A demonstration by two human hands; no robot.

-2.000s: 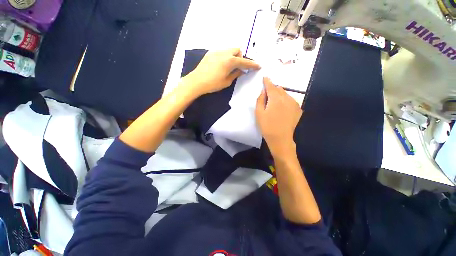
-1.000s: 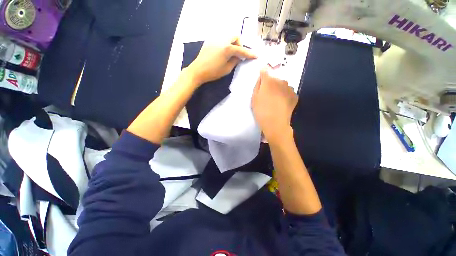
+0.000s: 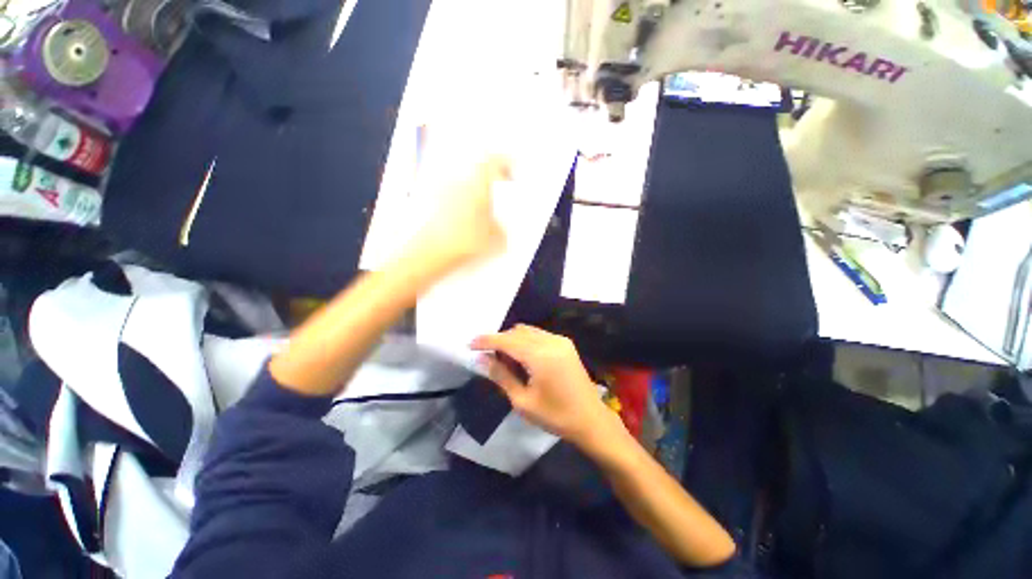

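Observation:
A white fabric piece (image 3: 515, 232) lies lengthwise below the needle area, its bright surface merging with the white table. A strip of navy fabric (image 3: 549, 266) shows along its right side. My left hand (image 3: 464, 215) is blurred and overexposed over the upper part of the white piece; its grip cannot be made out. My right hand (image 3: 543, 379) is at the lower end, thumb and fingers pinching the white edge. The industrial sewing machine (image 3: 837, 57) has its presser foot and needle (image 3: 611, 102) above the upper end of the white piece.
Stacked navy panels (image 3: 283, 147) lie left of the needle, and a navy panel (image 3: 719, 215) right of it. A white and navy heap (image 3: 147, 351) is by the lap. Pens (image 3: 858, 271), a purple round device (image 3: 96, 57) and plastic bottles (image 3: 68, 147) sit at the sides.
The bunched white fabric is now spread out lengthwise. My right hand has moved down and left from near the needle to its lower edge. My left hand has moved down slightly. The view has shifted.

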